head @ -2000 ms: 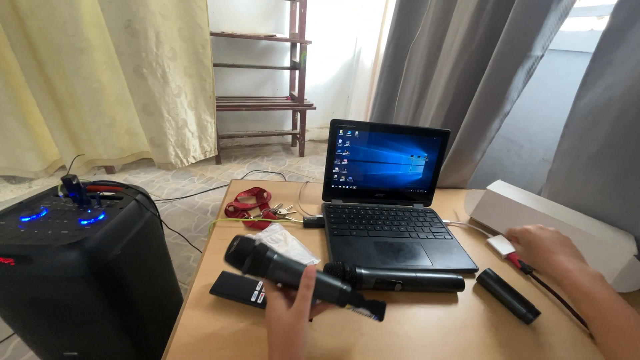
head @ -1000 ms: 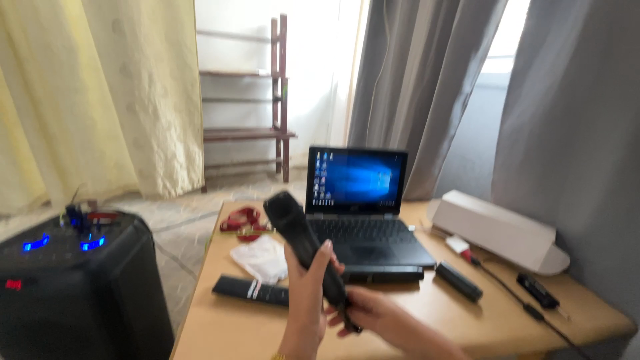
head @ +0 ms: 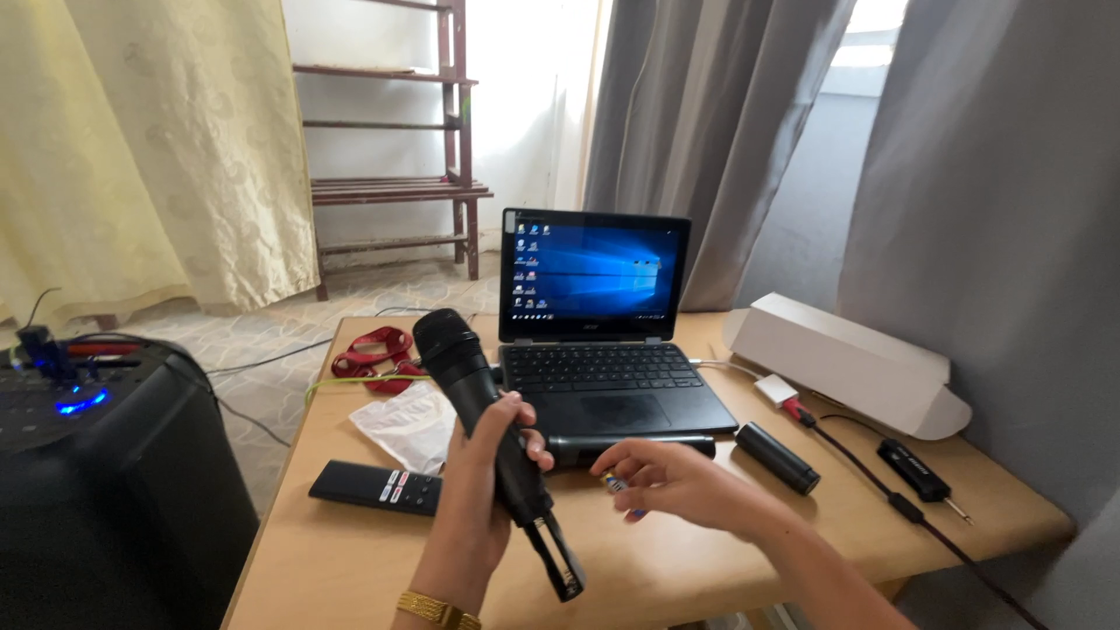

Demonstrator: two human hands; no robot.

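Observation:
My left hand (head: 490, 455) grips a black handheld microphone (head: 472, 385), tilted with its mesh head at upper left. The lower end of the microphone is uncovered and shows its battery compartment (head: 556, 556). To the right of it, my right hand (head: 652, 481) holds a small battery (head: 617, 483) with blue and yellow on it, mostly hidden by the fingers. Behind my hands a second black microphone (head: 577, 451) lies along the laptop's front edge, partly covered. A loose black cylindrical cover (head: 777, 458) rests right of my right hand.
An open laptop (head: 604, 385) stands mid-table. Left are a black remote (head: 372, 486), a plastic packet (head: 407, 424) and a red lanyard (head: 372, 354). Right lie a white box (head: 840, 363), a cable adapter (head: 775, 391) and a black plug-in receiver (head: 914, 470). A black speaker (head: 114, 455) stands at far left.
My right hand has left the adapter cable, come to the microphone's lower end, then moved off to its right, now with a battery. The microphone in my left hand has turned more upright.

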